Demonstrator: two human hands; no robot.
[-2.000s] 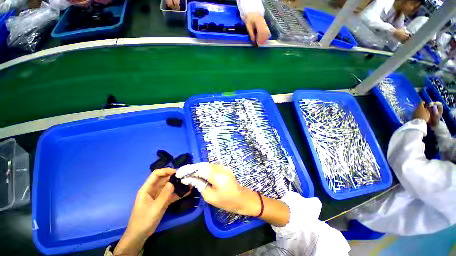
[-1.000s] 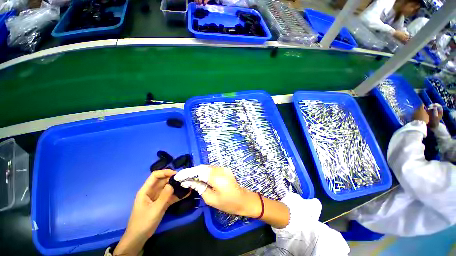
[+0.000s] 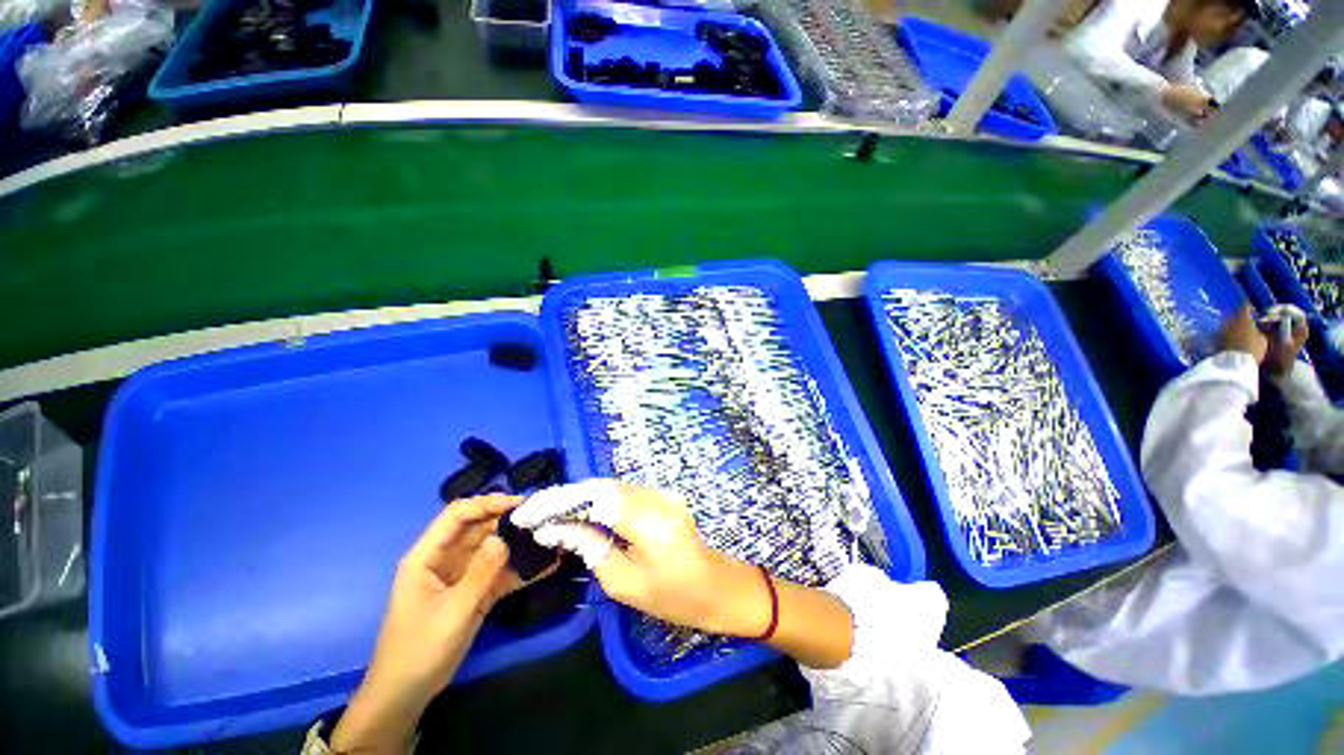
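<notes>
My left hand [image 3: 436,597] holds a black housing [image 3: 522,549] between thumb and fingers, above the right end of the left blue tray [image 3: 266,524]. My right hand [image 3: 627,549], with white coverings on its fingertips, presses on the same housing from the right. Whether a rod is between the fingers cannot be told. Several more black housings [image 3: 476,468] lie loose just behind my hands, and one sits apart near the tray's far right corner. The middle blue tray [image 3: 556,317], full of slim silver-white metal rods [image 3: 693,398], is partly covered by my right hand and forearm.
A second rod tray [image 3: 1132,509] stands to the right. A green conveyor belt [image 3: 369,214] runs beyond the trays, with a small black piece at its near edge. A clear plastic box [image 3: 56,509] is at far left. A white-sleeved person [image 3: 1253,502] works at right. A slanted metal post crosses upper right.
The small black pieces on the belt have moved right. The hand at the opposite tray has gone out of view. My hands stay on the housing with only slight finger movement.
</notes>
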